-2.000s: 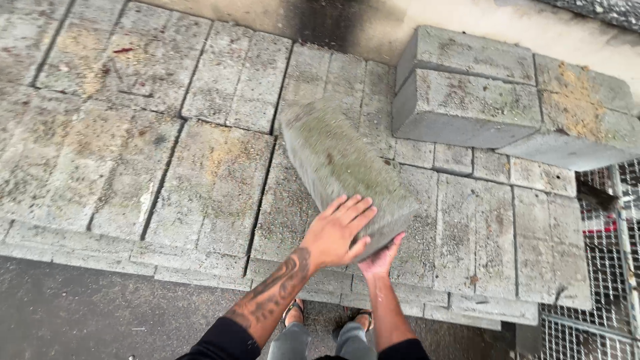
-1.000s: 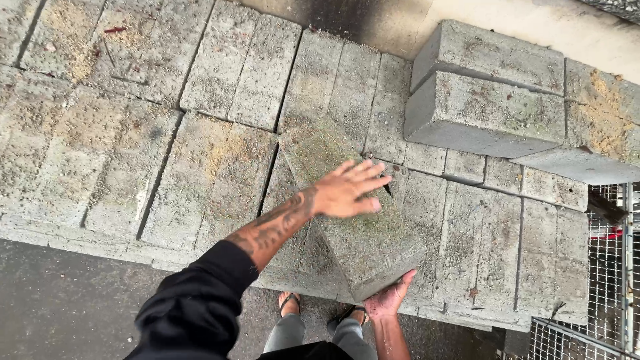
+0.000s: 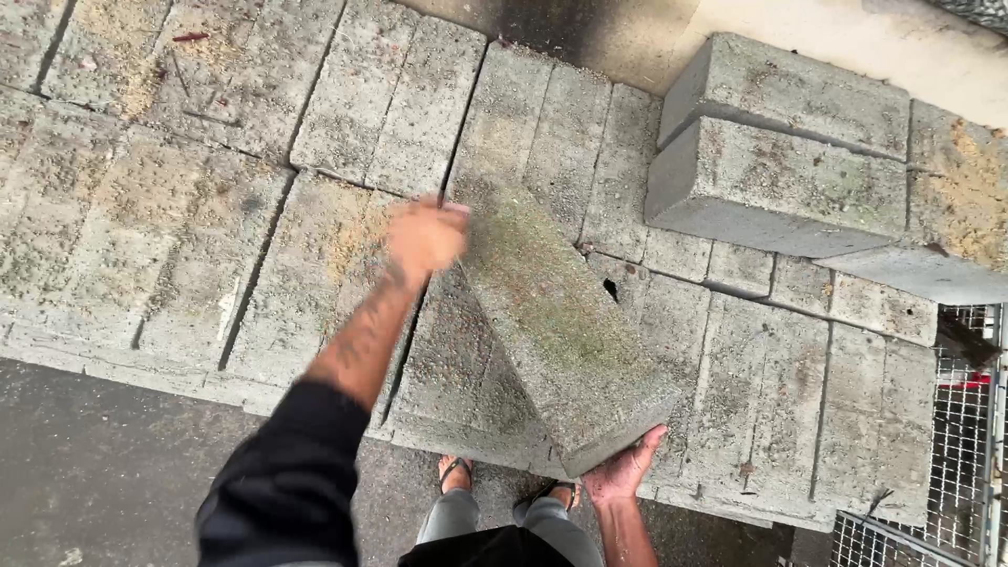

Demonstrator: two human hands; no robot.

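A grey concrete block (image 3: pixel 567 331) with greenish, rough faces lies at a slant over the flat layer of concrete blocks (image 3: pixel 756 378). My right hand (image 3: pixel 622 468) cups its near lower end from beneath, palm up. Beside its far left corner is my left hand (image 3: pixel 429 235), blurred, with the fingers curled; whether it touches the block I cannot tell. The underside of the slanted block is hidden.
At the right, several stacked concrete blocks (image 3: pixel 795 173) stand higher against a stained wall (image 3: pixel 630 35). A wire mesh cage (image 3: pixel 957 449) is at the right edge. Below the stack are dark pavement (image 3: pixel 142 457) and my feet in sandals.
My left hand has moved from the top of the slanted block to its far left corner. My right hand stays at the near end.
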